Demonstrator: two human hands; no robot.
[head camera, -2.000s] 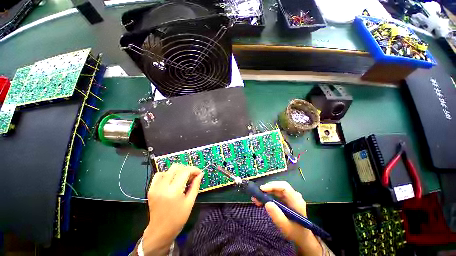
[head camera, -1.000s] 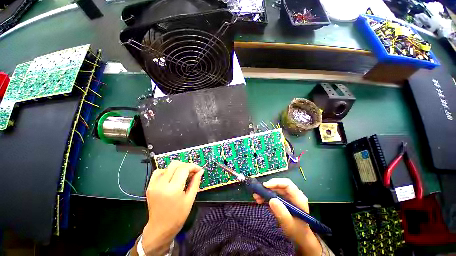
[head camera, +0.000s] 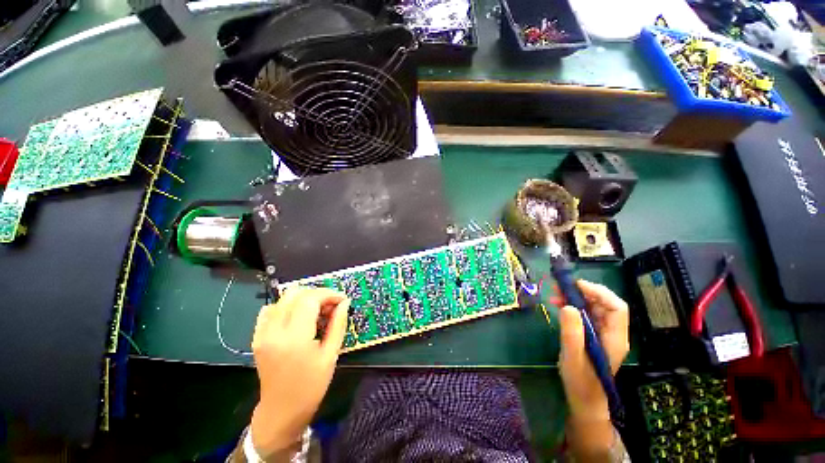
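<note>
The green PCB panel (head camera: 430, 288) lies at the bench's front edge, against the black work plate (head camera: 362, 212). My left hand (head camera: 300, 339) is over the panel's left end, thumb and forefinger pinched together; the solder wire (head camera: 220, 316) runs from the spool (head camera: 210, 232) towards it, its tip not clearly visible. My right hand (head camera: 592, 339) holds the dark blue soldering iron (head camera: 582, 312) right of the panel. The iron's tip is at the brownish tip cleaning pot (head camera: 540, 213), at its front rim or inside.
A fan (head camera: 339, 118) stands behind the plate. The iron stand (head camera: 599, 185) and sponge tray (head camera: 595, 240) are beside the pot. Red pliers (head camera: 731, 307) lie on the station (head camera: 660, 298) at right. Boards (head camera: 86, 145) are at left; a blue bin (head camera: 715, 72) is at back right.
My right hand has moved the iron off the panel, right and away from me, to the cleaning pot. My left hand has shifted slightly left.
</note>
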